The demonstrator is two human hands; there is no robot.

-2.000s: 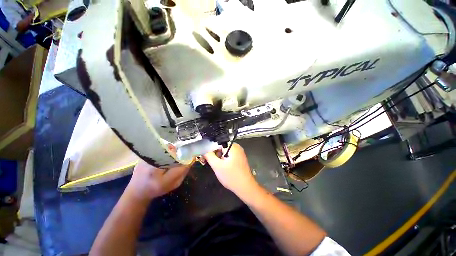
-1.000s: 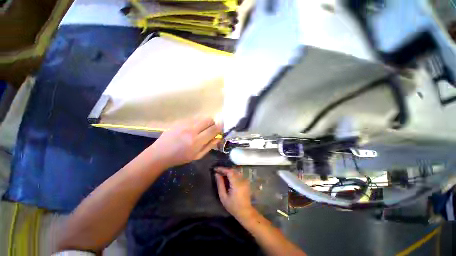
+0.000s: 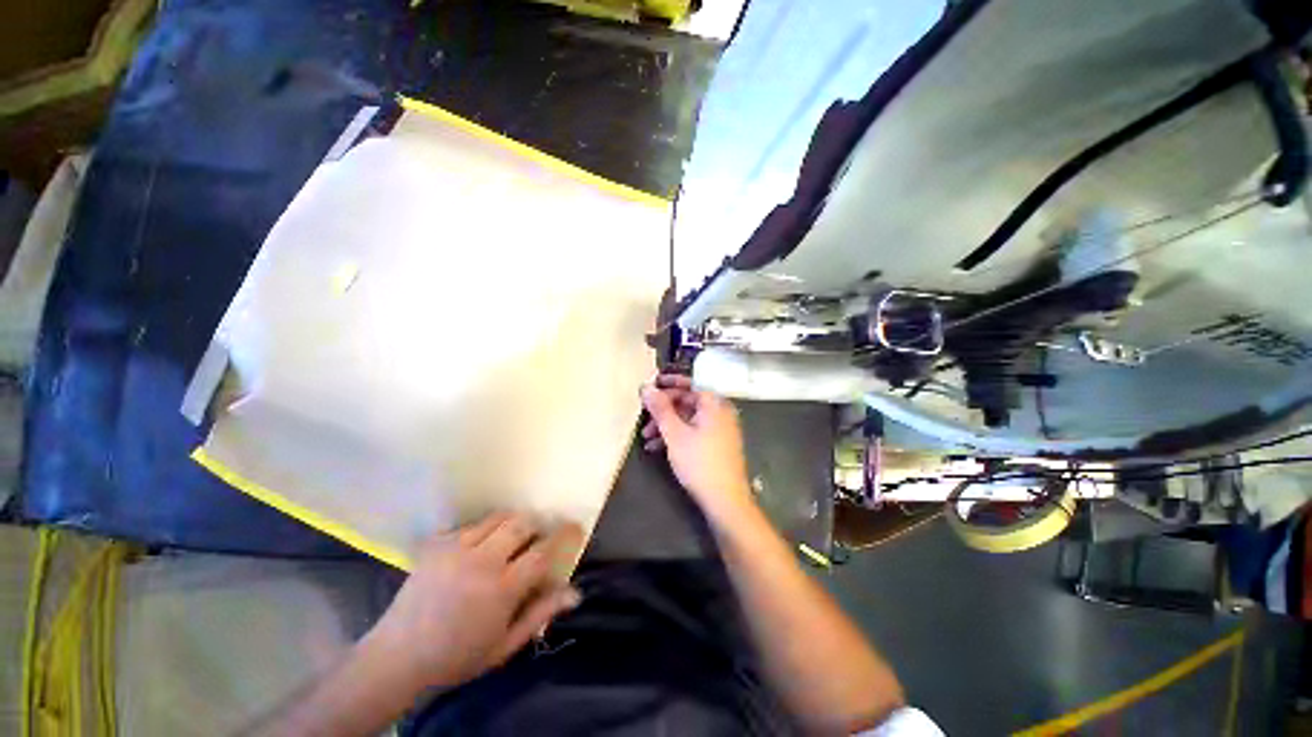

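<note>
A beige fabric panel (image 3: pixel 417 317) lies flat on the dark surface, left of the sewing machine. Yellow edging (image 3: pixel 302 514) runs along its near-left edge and along its far edge. My left hand (image 3: pixel 482 590) rests on the panel's near corner, its fingertips at the edge. My right hand (image 3: pixel 698 432) has its thumb and fingertips at the panel's right edge, just below the cylinder arm (image 3: pixel 777 373); whether it pinches the fabric is hard to tell. The presser foot area (image 3: pixel 684 343) is close beyond the right fingertips.
The white machine body (image 3: pixel 921 173) fills the upper right. A yellowish tape roll (image 3: pixel 1014 530) is among cords at the right. More beige and yellow panels (image 3: pixel 72 634) are at the lower left. A brown cardboard box (image 3: pixel 58 51) is at the upper left.
The panel has come out from behind the machine head, turned and spread flat. My left hand has moved down to its near corner. My right hand has moved up to its right edge.
</note>
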